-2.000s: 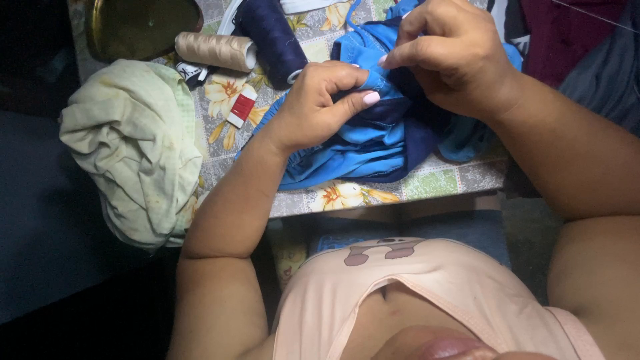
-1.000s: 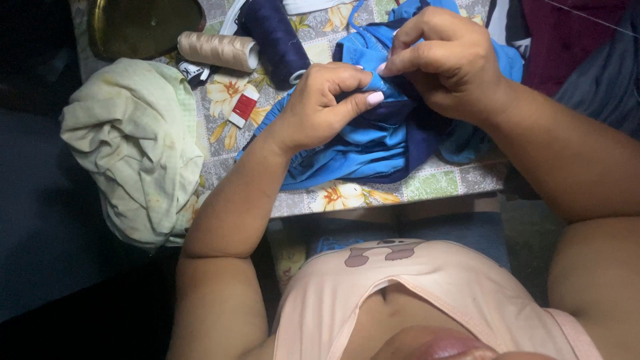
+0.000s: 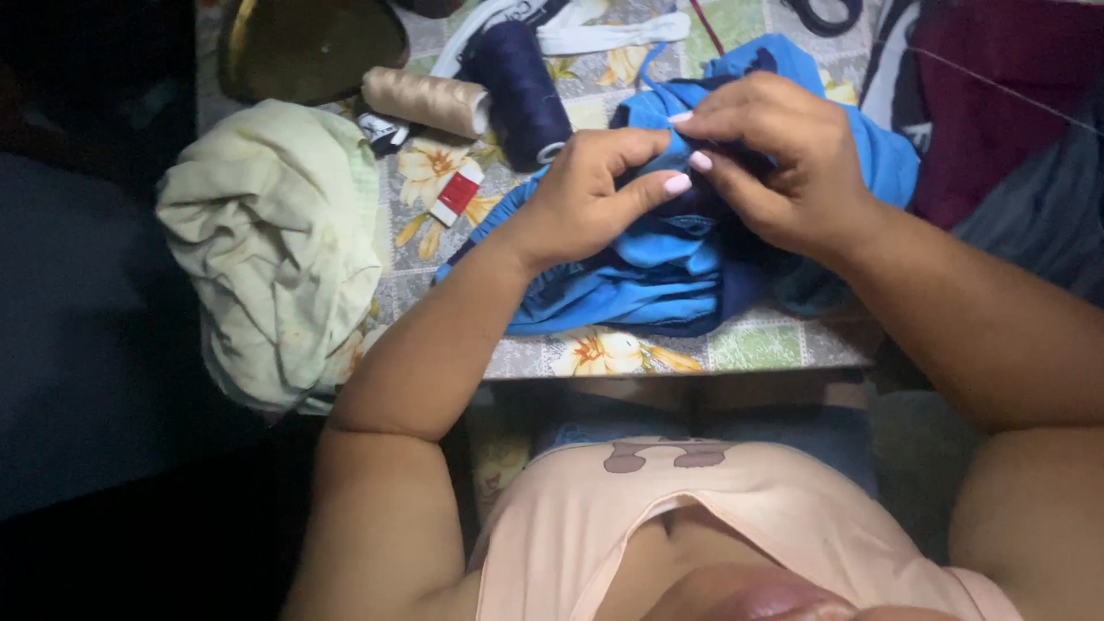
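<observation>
A blue garment with navy parts [image 3: 664, 250] lies bunched on the flowered tablecloth, under both hands. My left hand [image 3: 595, 194] pinches a fold of it between thumb and forefinger. Close beside it on the right, my right hand [image 3: 776, 164] has thumb and fingertips brought together over the same fold; whether a needle or thread is between them cannot be made out. A navy thread cone [image 3: 522, 95] and a beige thread cone [image 3: 425, 102] lie left of the garment. Nearer my left forearm is a small red and white packet [image 3: 456, 196].
Crumpled pale green cloth [image 3: 267, 250] hangs over the table's left edge. Behind it stands a dark yellowish tray [image 3: 310, 47]. White straps [image 3: 612, 33] and dark scissor handles [image 3: 825, 13] lie at the back. Maroon fabric [image 3: 1000, 95] is at the right, with a thin thread across it.
My right hand's fingers have shifted slightly about the fold, from a raised pinch to lower against the fabric. My left hand keeps its place on the garment.
</observation>
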